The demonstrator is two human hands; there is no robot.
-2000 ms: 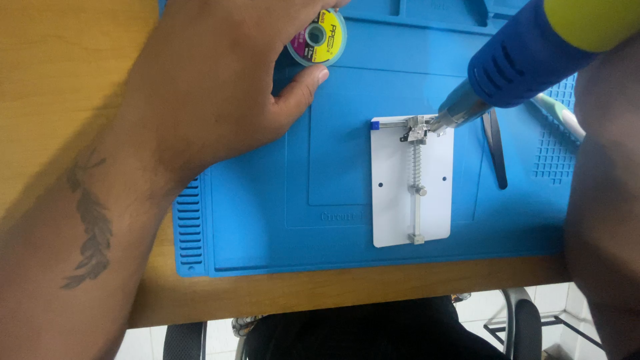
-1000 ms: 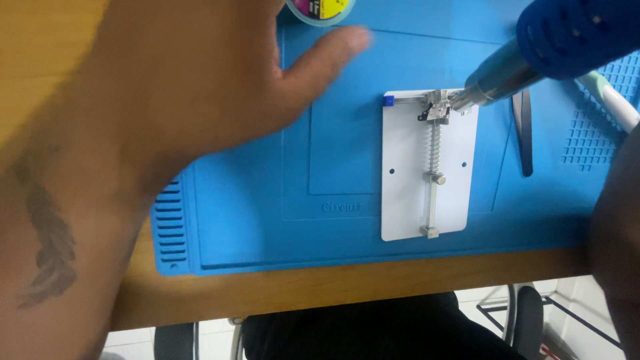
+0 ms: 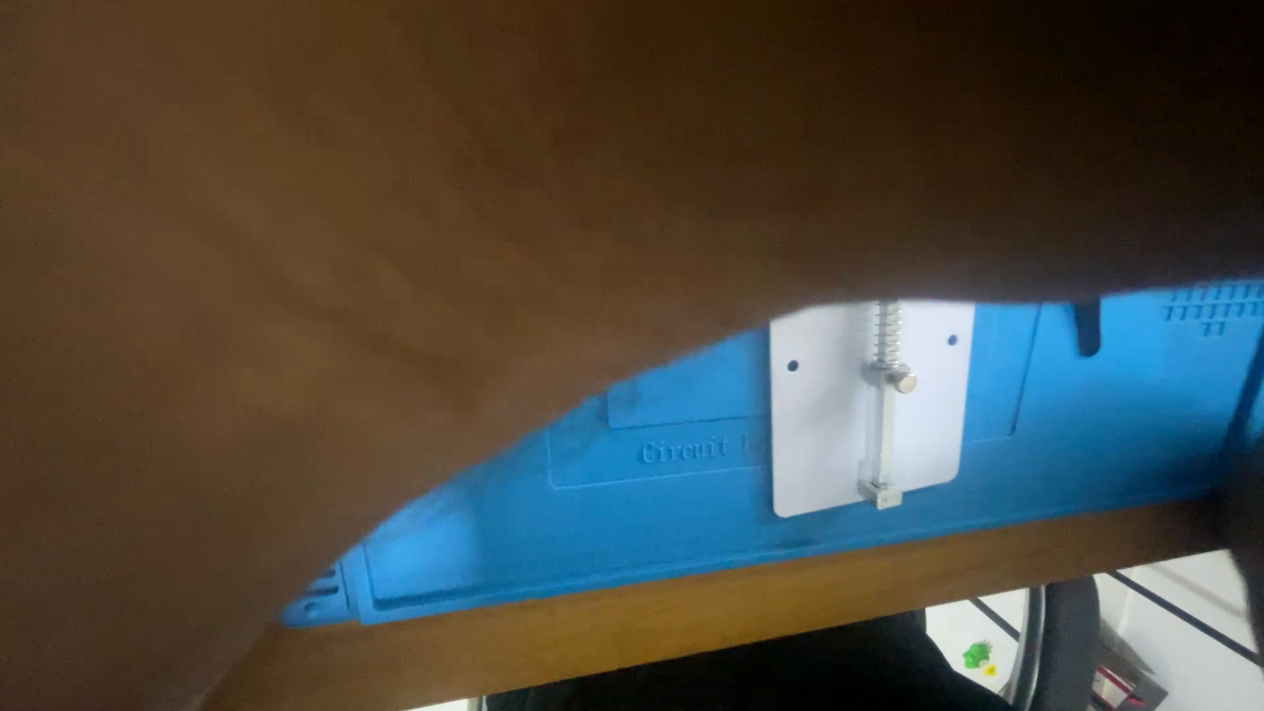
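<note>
My left arm (image 3: 415, 247), large and blurred close to the camera, covers the upper and left parts of the head view; what its hand does is hidden. Below its edge shows the white metal plate of a circuit board holder (image 3: 820, 434), lying on a blue silicone work mat (image 3: 671, 513). The holder's spring, rail and round knob (image 3: 903, 381) show, while its upper clamp end is hidden. To its right the rounded end of a black tool (image 3: 1087, 331) sticks out. My right hand cannot be seen; a dark blurred shape is at the right edge.
A wooden table edge (image 3: 691, 614) runs below the mat. Under it are dark-clothed legs (image 3: 750, 671), a chair's curved armrest (image 3: 1066, 642) and a white tiled floor (image 3: 1175, 612). Raised slots mark the mat's upper right (image 3: 1213, 304).
My left arm has come across the view and now hides the holder's upper end. The hot-air nozzle with the blue handle and the round spool, seen earlier, are out of sight.
</note>
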